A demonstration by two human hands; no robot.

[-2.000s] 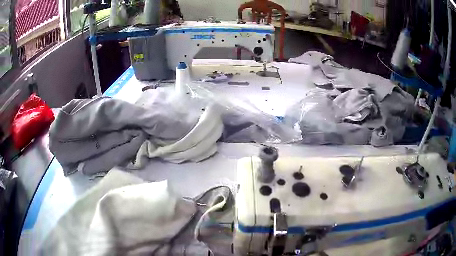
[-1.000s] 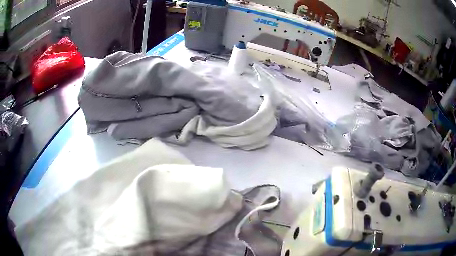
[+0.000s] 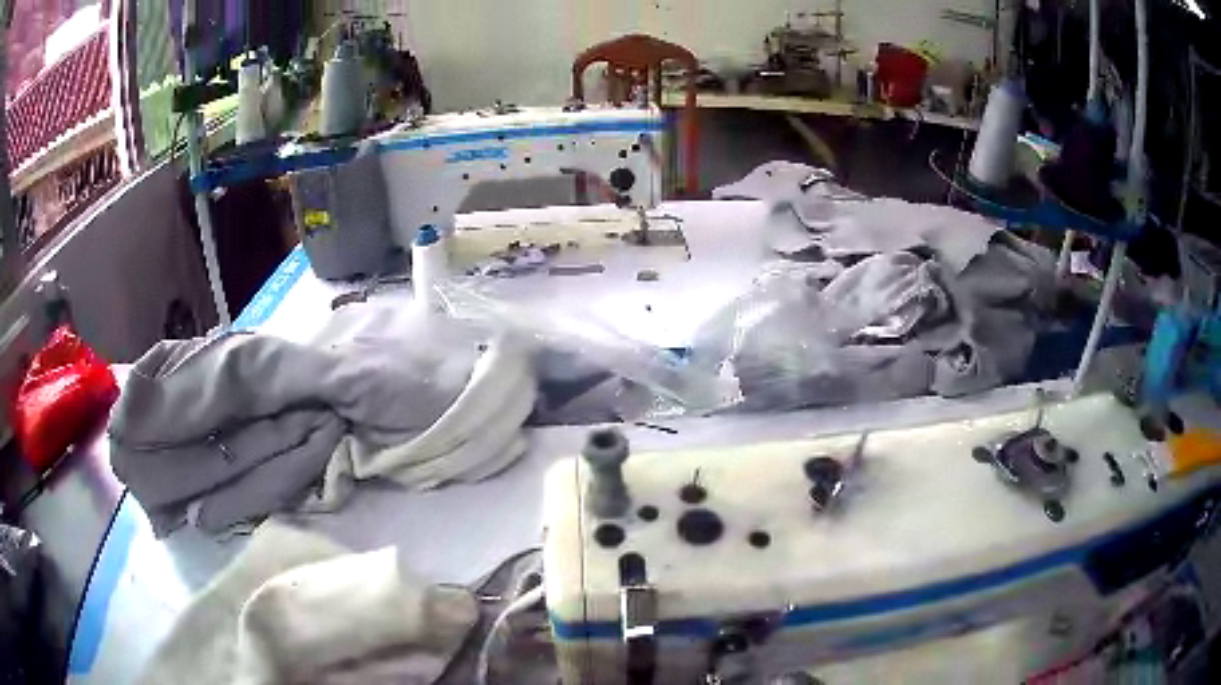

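A garment piece (image 3: 321, 618), off-white side up with some grey at its right, lies at the bottom left, left of the near sewing machine (image 3: 857, 535). The frame's lower edge cuts it off. The machine's white head runs across the bottom right; its needle area is out of view. A rumpled grey garment pile (image 3: 241, 415) with an off-white part lies behind the piece. Neither of my hands is in view.
A matching machine (image 3: 522, 167) stands behind, with a blue-tipped white spool (image 3: 429, 268) before it. Clear plastic (image 3: 589, 335) and a second grey pile (image 3: 884, 308) lie at centre right. A red bag (image 3: 60, 399) is at left. Thread cones (image 3: 998, 134) stand at right.
The view swung left and down, then back right and up. The near machine now fills more of the lower frame, and less of the off-white piece shows. The garments look unmoved.
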